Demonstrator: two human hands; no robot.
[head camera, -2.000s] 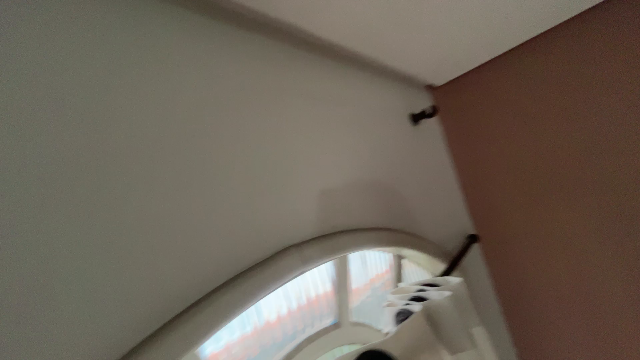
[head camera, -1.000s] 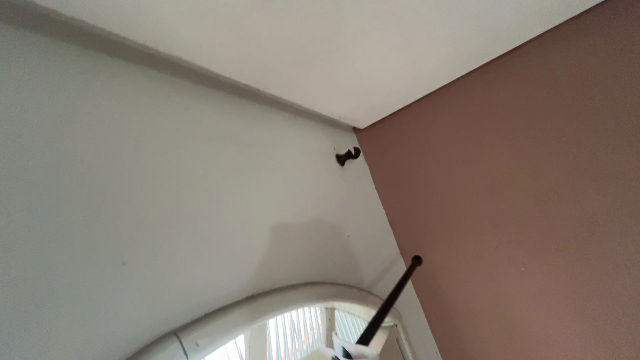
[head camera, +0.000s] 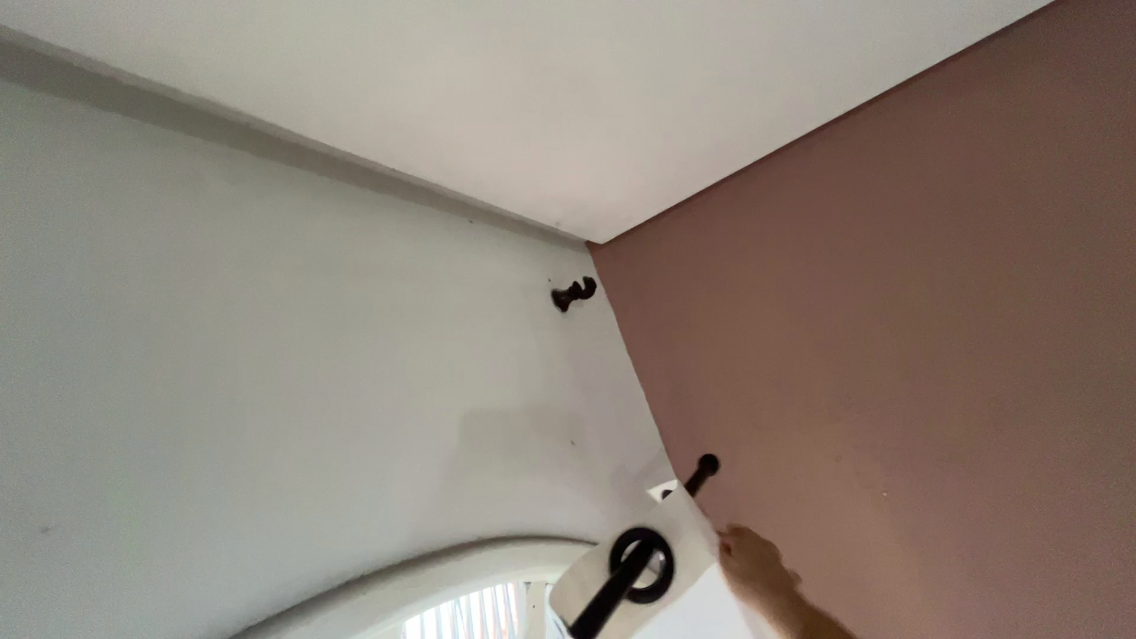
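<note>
My right hand (head camera: 759, 568) grips the edge of a white grommet curtain (head camera: 688, 532) at the lower right. A dark curtain rod (head camera: 612, 590) passes through a black grommet ring (head camera: 642, 565) in the cloth. The rod's round finial (head camera: 708, 464) sticks out past the curtain, in front of the brown wall. Above it, near the corner, a dark curtain rod bracket (head camera: 573, 293) with a hooked cup is fixed to the pale wall, and no rod lies in it. My left hand is out of view.
An arched window frame (head camera: 426, 577) rises at the bottom, with bright panes below it. The pale wall (head camera: 266, 355) meets the brown wall (head camera: 870, 337) and the white ceiling (head camera: 550, 106) at the corner above the bracket.
My right hand has come into view at the curtain. More of the curtain shows on the rod than one second ago, nearer the finial. The view has shifted.
</note>
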